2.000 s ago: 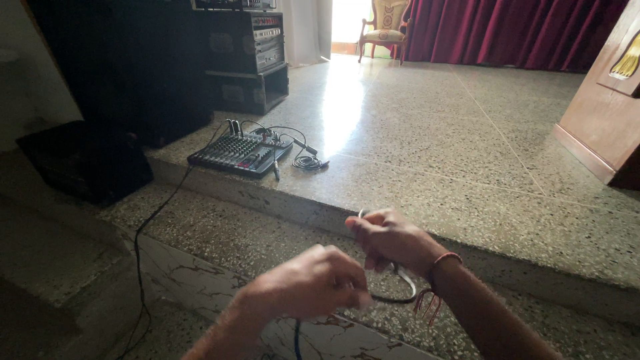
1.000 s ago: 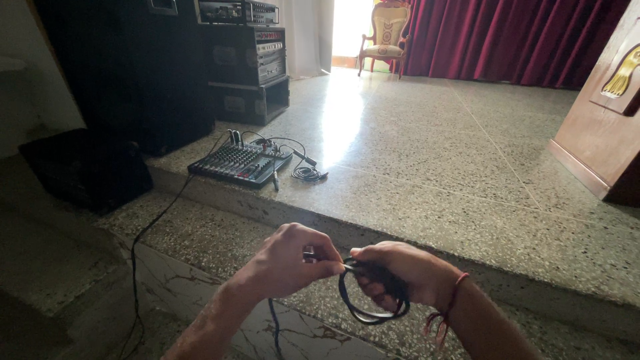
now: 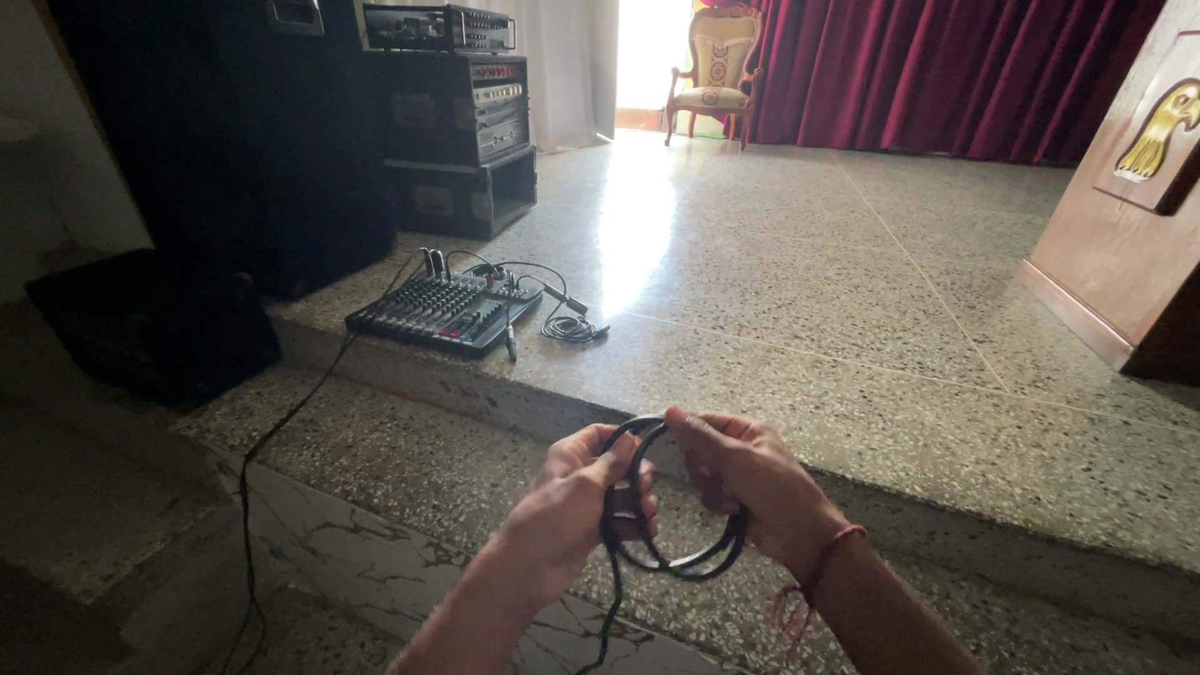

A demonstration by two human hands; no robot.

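A black cable (image 3: 694, 570) lies in loose loops between my two hands, low in the middle of the view. My left hand (image 3: 586, 487) grips the left side of the loops, and a cable end hangs down below it. My right hand (image 3: 750, 469), with a red string around the wrist, pinches the top of a loop and holds its right side. Beyond them, on the upper step, sits an audio mixer (image 3: 445, 309) with several plugs and cables in it. A small coiled cable (image 3: 574, 328) rests on the floor just right of the mixer.
Black rack cases (image 3: 441, 112) stand beside a large dark cabinet (image 3: 253, 141). A dark box (image 3: 155, 323) is at the left. The step edge (image 3: 525, 398) crosses in front. A black cable (image 3: 248, 469) hangs down the steps. A wooden lectern (image 3: 1106, 234) is at right, an armchair (image 3: 720, 66) behind.
My hands have come closer together around the cable loops. The left hand has moved right and now holds the side of the loops, which are spread open between both hands.
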